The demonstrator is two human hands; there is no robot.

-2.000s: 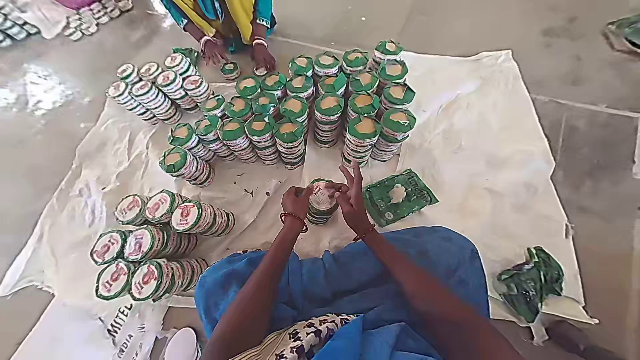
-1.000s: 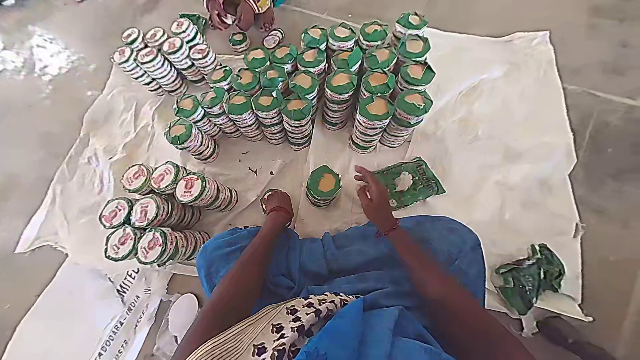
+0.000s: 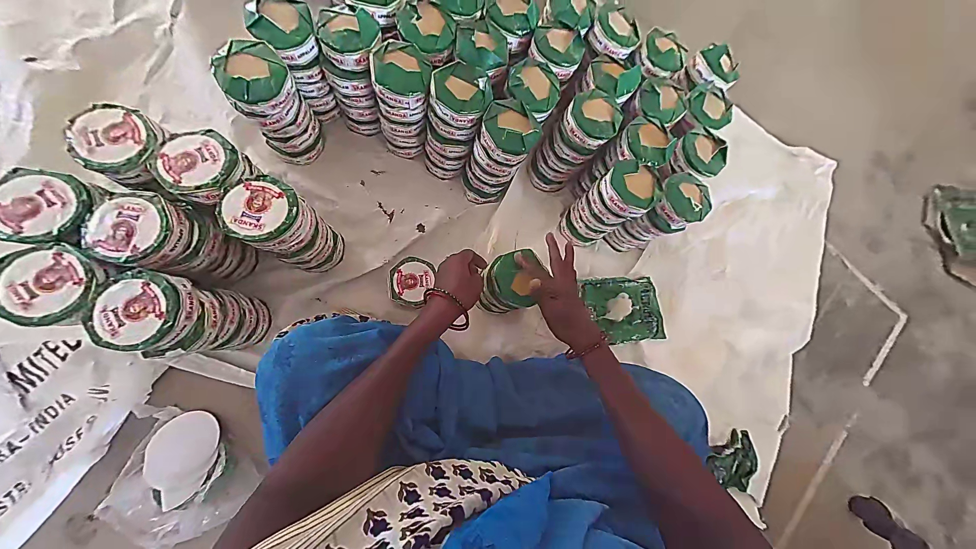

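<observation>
A short stack of round packets wrapped in green paper point(image 3: 503, 284) stands between my hands. At its left side is my left hand point(image 3: 460, 280), fingers bent; whether it grips anything is hard to tell. My right hand point(image 3: 563, 293) is at the stack's right edge, its upper fingers spread and its thumb side over the top packet. Just left of my left hand, a single round packet with a white printed face point(image 3: 412, 280) lies on the sheet. Right of my right hand lies a flat green printed wrapper pile point(image 3: 644, 309) with a pale patch in its middle.
Tall stacks of green-topped packets point(image 3: 511, 128) stand ahead on a white sheet point(image 3: 732, 305). White-faced stacks point(image 3: 126, 309) are at the left. A clear plastic bag with white discs point(image 3: 181, 457) lies at lower left, and crumpled green wrapping point(image 3: 736, 461) at lower right.
A white-faced packet now lies beside my left hand, which has moved to the stack. My right hand has also come to the stack. The view has shifted and the other person is out of it.
</observation>
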